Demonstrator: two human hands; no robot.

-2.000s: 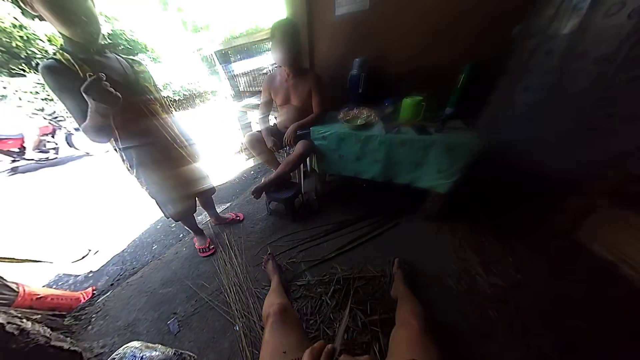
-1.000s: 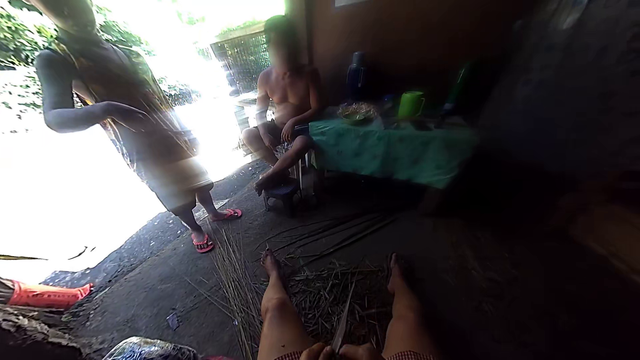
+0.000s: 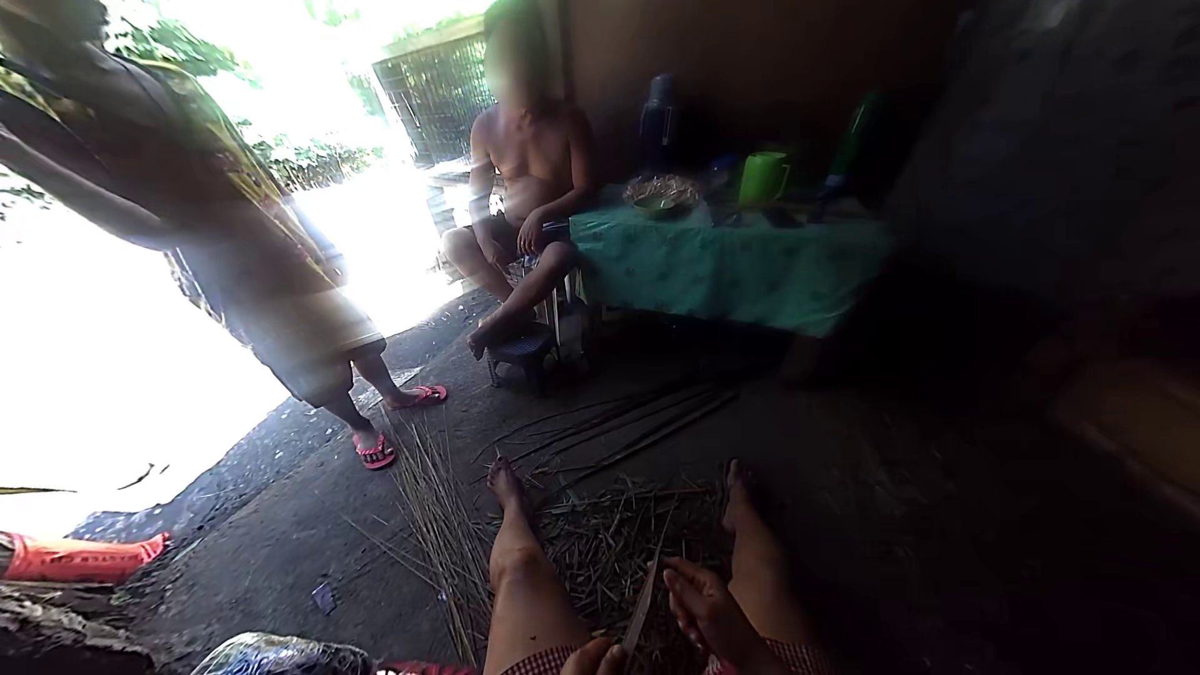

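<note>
My left hand (image 3: 592, 658) is at the bottom edge, partly cut off, with its fingers around the lower end of a thin pointed blade or strip (image 3: 647, 600); which of the two it is I cannot tell. The thing points up and away between my knees. My right hand (image 3: 708, 614) is just right of it, fingers together and slightly curled; whether it holds anything is unclear. Beneath both hands, dry shavings and cut strips (image 3: 609, 544) lie scattered on the floor between my legs. A bundle of long thin sticks (image 3: 436, 525) lies left of my left leg.
Darker long strips (image 3: 637, 422) lie beyond my feet. A person in pink flip-flops (image 3: 272, 262) stands at left; another person (image 3: 530, 178) sits beside a table with a green cloth (image 3: 722, 267), which bears a green pitcher (image 3: 764, 178). A red sack (image 3: 84, 558) and a plastic bag (image 3: 281, 654) lie lower left.
My right hand has come away from my left hand and is now raised beside the thin pointed thing. The standing person has leaned and moved their arms to the left.
</note>
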